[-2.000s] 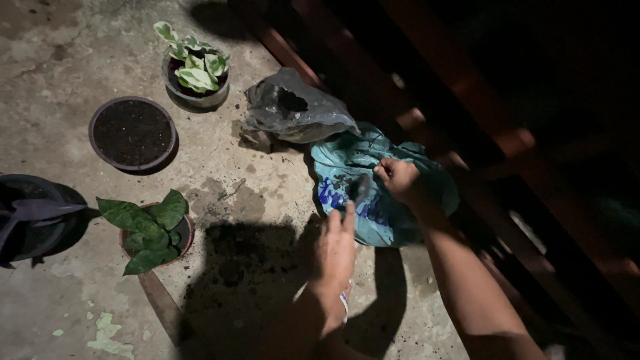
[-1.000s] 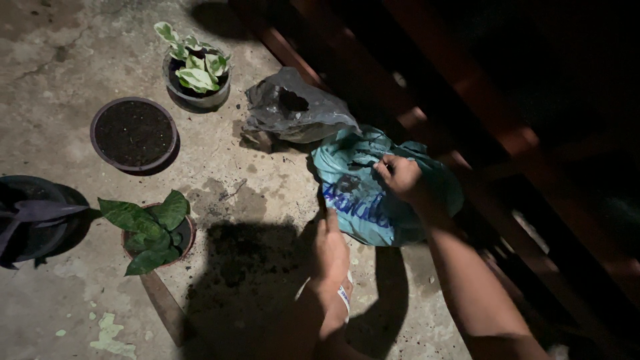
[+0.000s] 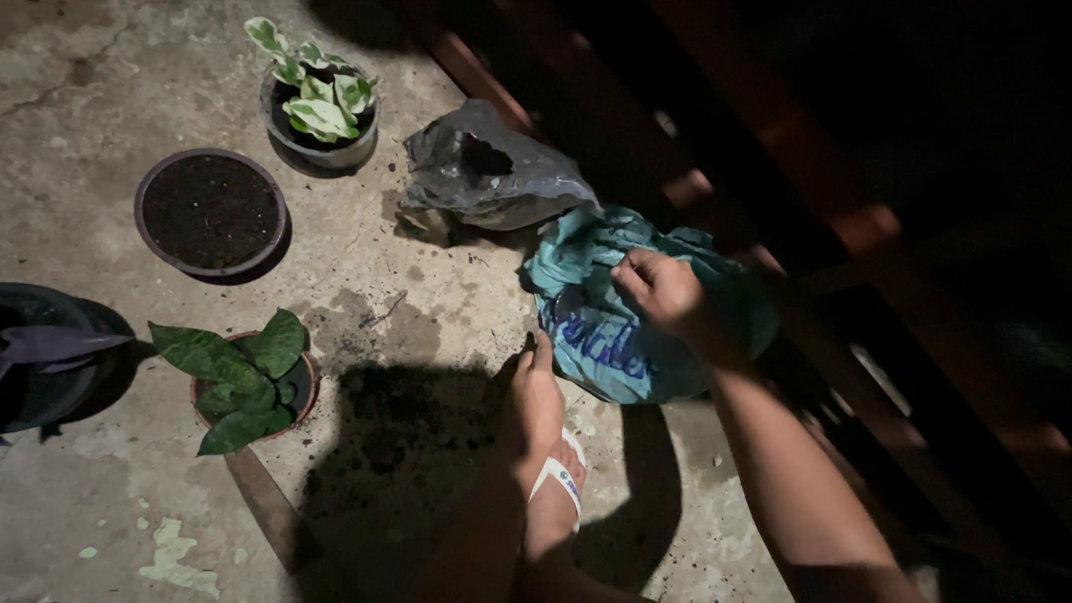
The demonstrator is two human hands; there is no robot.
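Observation:
A teal plastic bag (image 3: 603, 352) with blue handwriting lies crumpled on the concrete floor. Over its upper middle is my right hand (image 3: 662, 289), fingers curled together at the plastic; whether it pinches a fold cannot be told. My left hand (image 3: 538, 394) is at the bag's lower left edge, fingers extended and close together, with no held object visible. Just above the bag lies a dark plastic bag (image 3: 502, 176) with a hole or opening. A round pot of dark soil (image 3: 209, 213) stands to the left, near a pot with a variegated plant (image 3: 322, 121).
A green-leaved plant in a terracotta-coloured pot (image 3: 310, 394) stands at the lower left. At the left edge is a dark pot with a purple-leaved plant (image 3: 59, 345). Dark reddish slats (image 3: 486, 79) run along the right. My foot in a white flip-flop (image 3: 563, 477) is below my left hand.
My left hand has moved down off the bag's written area to its lower left edge. The bag's folds have shifted, while my right hand stays over its upper part.

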